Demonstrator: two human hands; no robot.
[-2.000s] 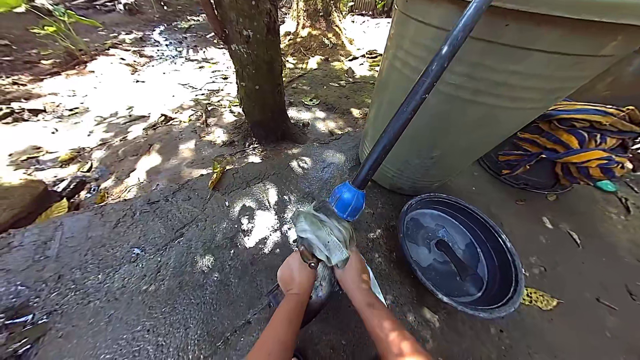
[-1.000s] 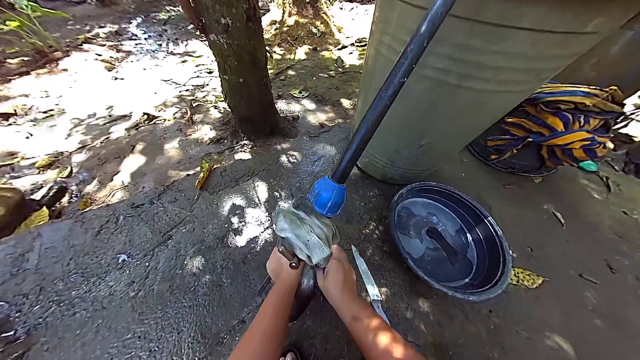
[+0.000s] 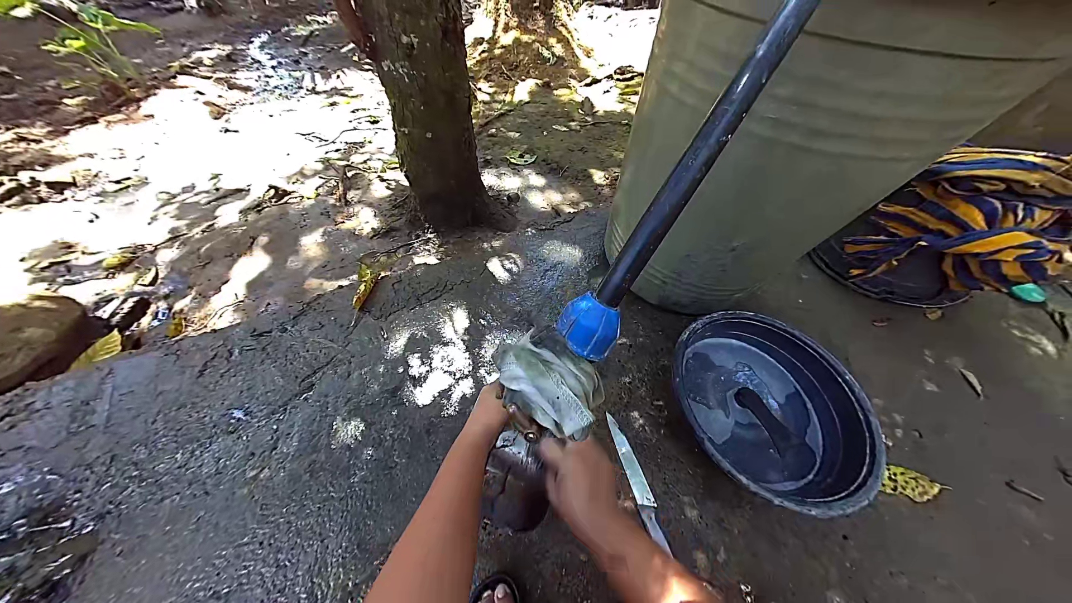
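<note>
A wet, pale grey-green cloth (image 3: 548, 385) is bunched at the lower centre, just under the blue plastic fitting (image 3: 590, 327) on a sloping black pipe (image 3: 712, 151). My left hand (image 3: 501, 412) grips the cloth's left side, its fingers partly hidden underneath. My right hand (image 3: 576, 469), blurred, is at the cloth's lower edge; its fingers are hard to make out. Below the hands a dark, rounded, wet object (image 3: 515, 486) stands on the ground, its kind unclear. A knife (image 3: 635, 473) lies right of my right hand, blade pointing away from me.
A black basin (image 3: 779, 410) holding some water sits at the right, before a large greenish tank (image 3: 754, 142). Behind it are a striped blue and yellow cloth (image 3: 988, 226) and a tree trunk (image 3: 427, 117). A rock (image 3: 38, 335) lies far left on the wet ground.
My right hand has moved down from the cloth's side to its lower edge. More of the dark rounded object shows below the hands than a second ago.
</note>
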